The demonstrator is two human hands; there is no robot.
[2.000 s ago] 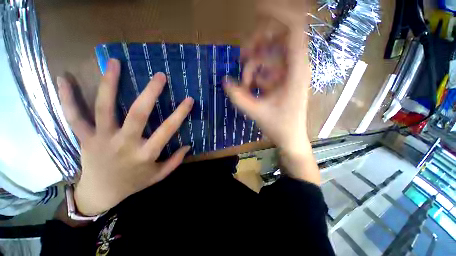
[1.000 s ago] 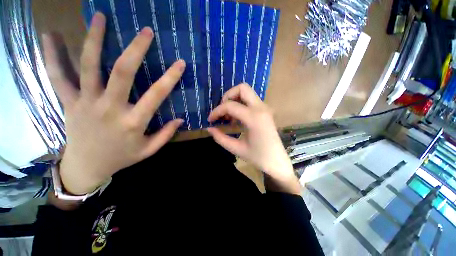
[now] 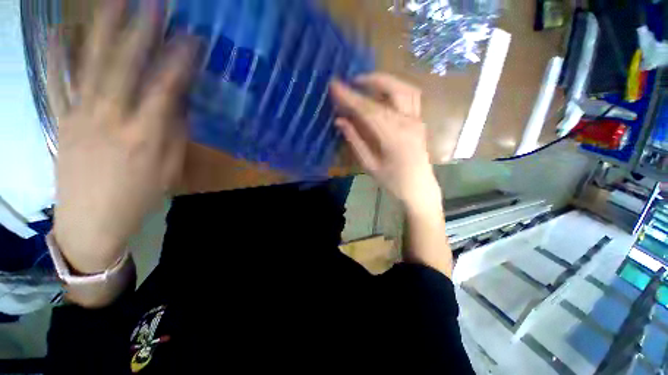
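Note:
The blue solar cell piece (image 3: 267,95) with silvery parallel lines is motion-blurred and tilted over the brown tabletop. My right hand (image 3: 388,132) has its fingertips at the cell's right edge, thumb and fingers close together on it. My left hand (image 3: 121,139) is blurred, its fingers spread at and beside the cell's left edge; whether it grips the cell cannot be told. The cell's top edge is cut off by the picture's rim.
Short silver tabbing ribbons (image 3: 450,33) lie in a pile at upper right. Two white strips (image 3: 483,95) lie right of the cell. A red container (image 3: 604,133) and black cable are at far right. A white sheet (image 3: 22,117) lies left. A white rack stands below the table's edge.
The cell has turned and is now tilted and blurred. My right hand has moved from its near edge to its right edge. My left hand has shifted left off most of the cell.

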